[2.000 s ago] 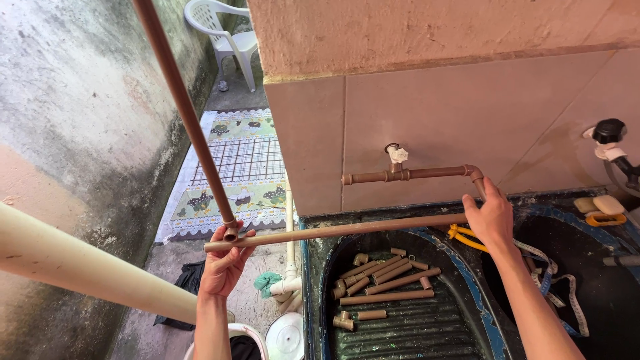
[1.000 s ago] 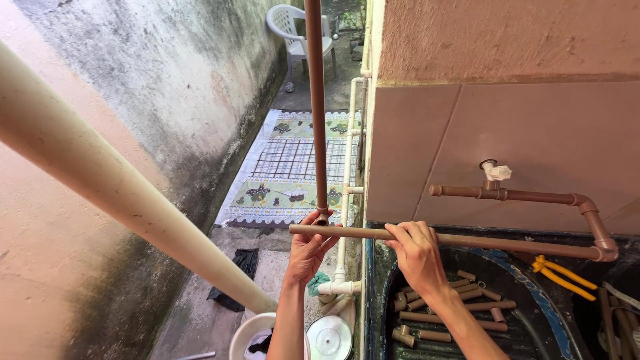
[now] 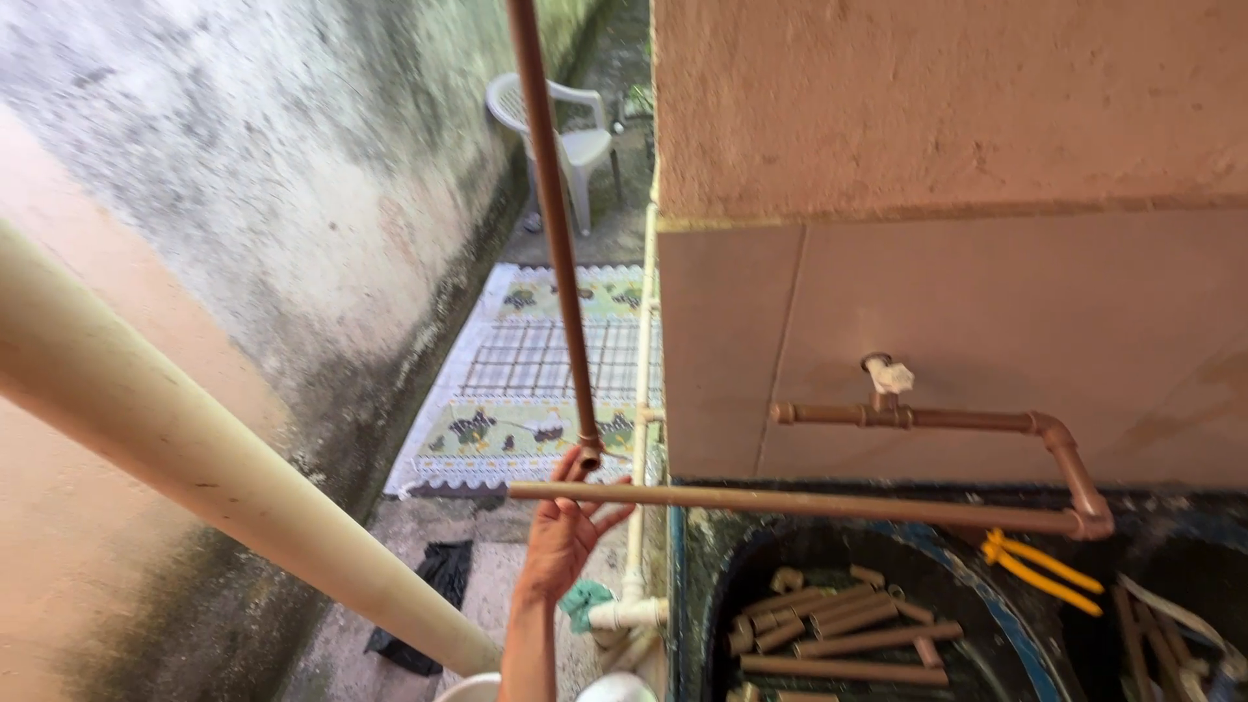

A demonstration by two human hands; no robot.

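My left hand [image 3: 565, 536] is at the free end of a long brown PVC pipe [image 3: 780, 500], its fingers spread around that pipe and touching the elbow fitting [image 3: 589, 458] at the lower end of an upright brown pipe [image 3: 556, 224]. The horizontal pipe's end passes in front of the elbow; they look unjoined. At its right end, an elbow [image 3: 1092, 524] links it to brown piping [image 3: 975, 420] below a white tap [image 3: 891, 374] on the tiled wall. My right hand is out of view.
A thick cream pipe [image 3: 214, 458] slants across the left. Cut brown pipe pieces [image 3: 858, 624] lie in the black sink basin [image 3: 721, 624], with yellow-handled pliers [image 3: 1048, 573] at its right. Behind are a patterned mat [image 3: 546, 361] and a white plastic chair [image 3: 585, 146]. White pipes [image 3: 643, 390] run along the wall corner.
My right hand, on the horizontal pipe in both earlier frames, has left the view. My left hand's fingers have spread. The upright pipe's elbow now shows above the horizontal pipe.
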